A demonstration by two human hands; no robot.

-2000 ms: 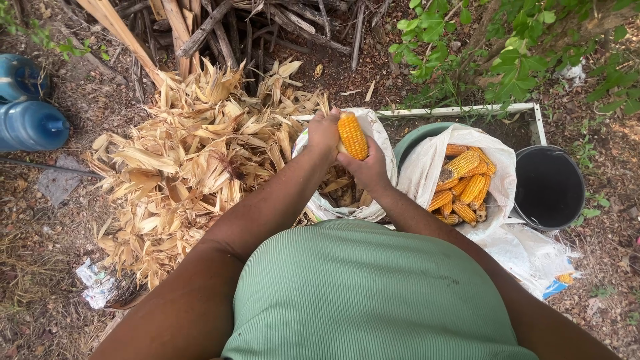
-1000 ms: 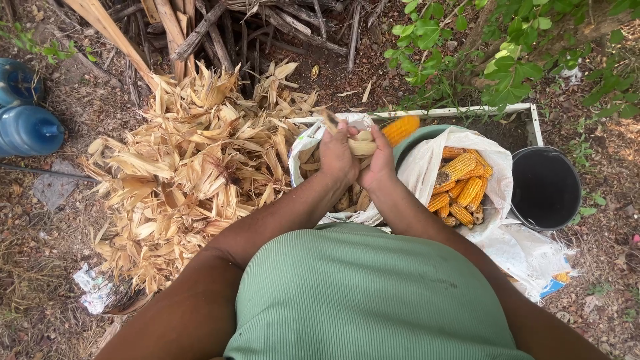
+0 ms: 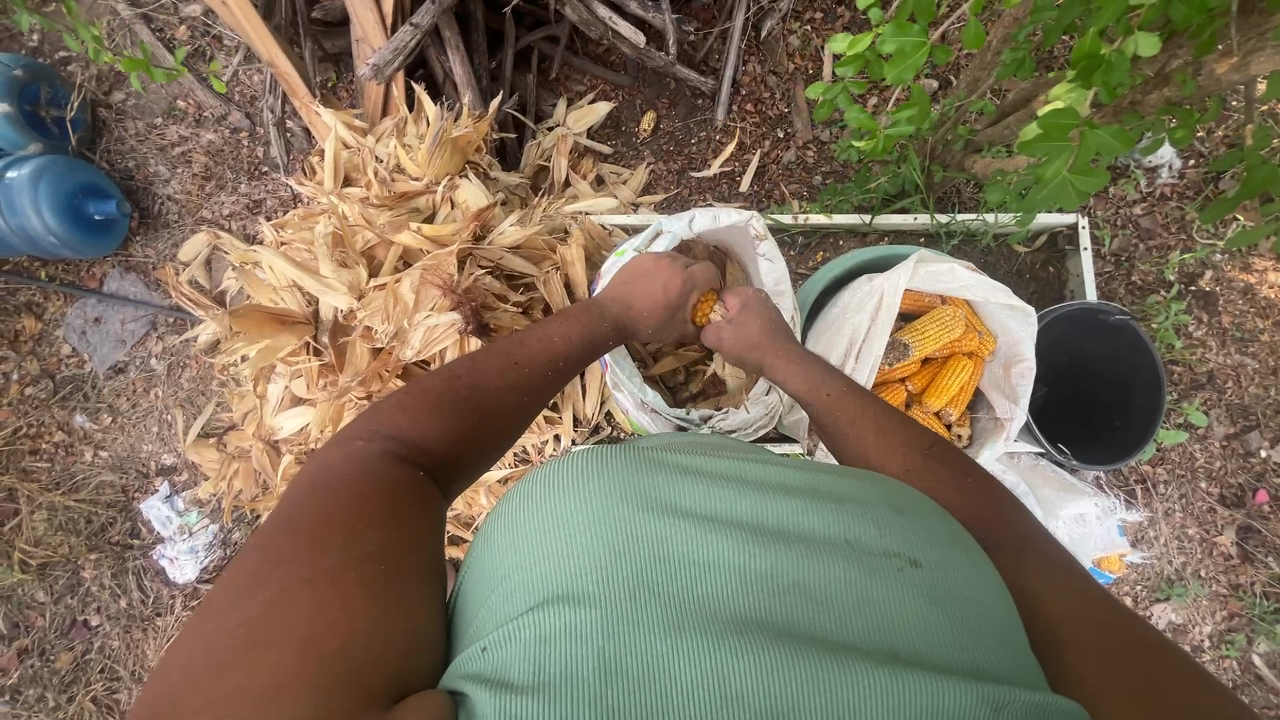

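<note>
Over the mouth of a white woven sack (image 3: 765, 250) with dry husk-covered corn inside, my two hands meet on one yellow ear of corn (image 3: 704, 306). My left hand (image 3: 662, 297) is closed round the ear and hides most of it. My right hand (image 3: 745, 328) grips its pale end, close beside the left. Just right stands a second white sack (image 3: 850, 325) set in a green tub (image 3: 862, 262); it holds several husked yellow ears (image 3: 940, 350). A large heap of dry corn husks (image 3: 370, 300) lies left of the first sack.
A black bucket (image 3: 1097, 385) stands right of the tub, near a white metal frame (image 3: 1087, 258) on the ground. Dry branches (image 3: 640, 45) lie beyond the husks, and leafy twigs (image 3: 1070, 130) hang at upper right. Blue water jugs (image 3: 60, 207) are at far left.
One second ago a bare yellow ear showed beyond my right hand, with pale husk between my hands. Now both hands are lower over the sack, closed on an ear whose yellow kernels show.
</note>
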